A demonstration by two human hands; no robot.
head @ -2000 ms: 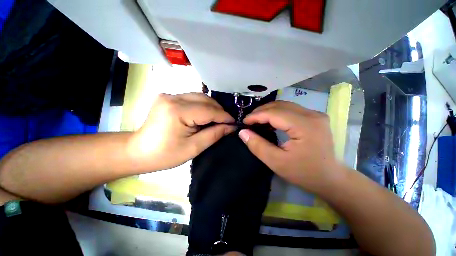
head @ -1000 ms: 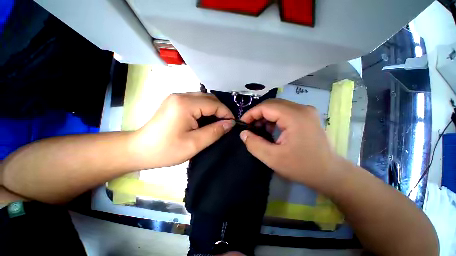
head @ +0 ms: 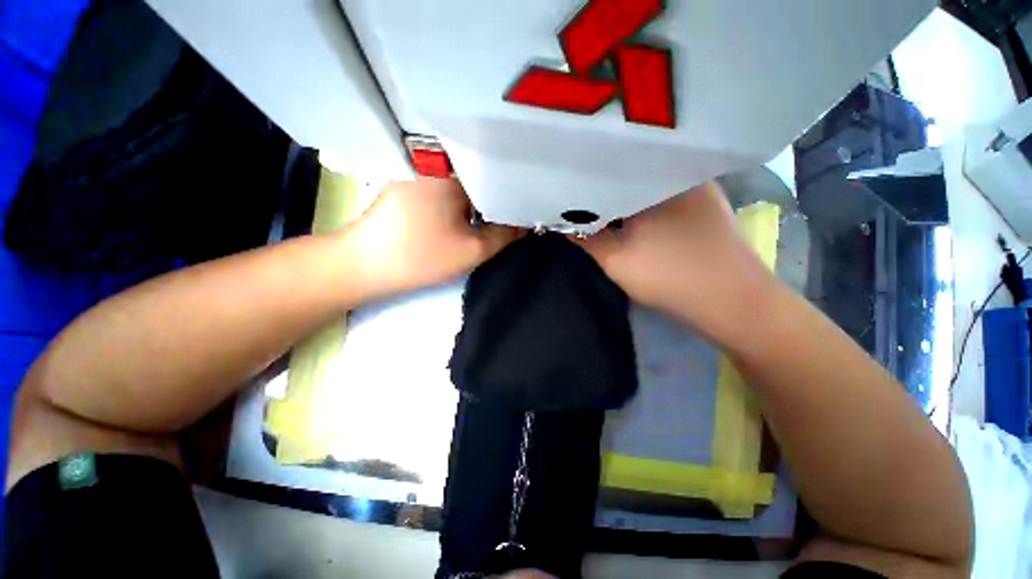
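A small rounded black fabric piece (head: 548, 339) lies on the end of the black zippered strip (head: 481, 486). The strip runs down toward me, with a shiny zip line along its middle and a small metal ring near the bottom edge. My left hand (head: 424, 238) is at the upper left of the black piece, its fingertips partly hidden by the white machine head (head: 509, 147). My right hand (head: 668, 255) is at the upper right, slightly blurred, its fingertips also behind the head. Whether the fingers grip the fabric is hidden.
The pale plate (head: 390, 373) carries yellow tape (head: 733, 430) along its edges. A dark fabric heap (head: 147, 147) lies at the left over blue plastic. A blue box (head: 1006, 368) and a grey-white box (head: 1002, 164) are at the right.
Both hands have moved up and under the machine head, away from the middle of the fabric. The rounded piece now shows uncovered. The view has shifted, showing more of the red logo.
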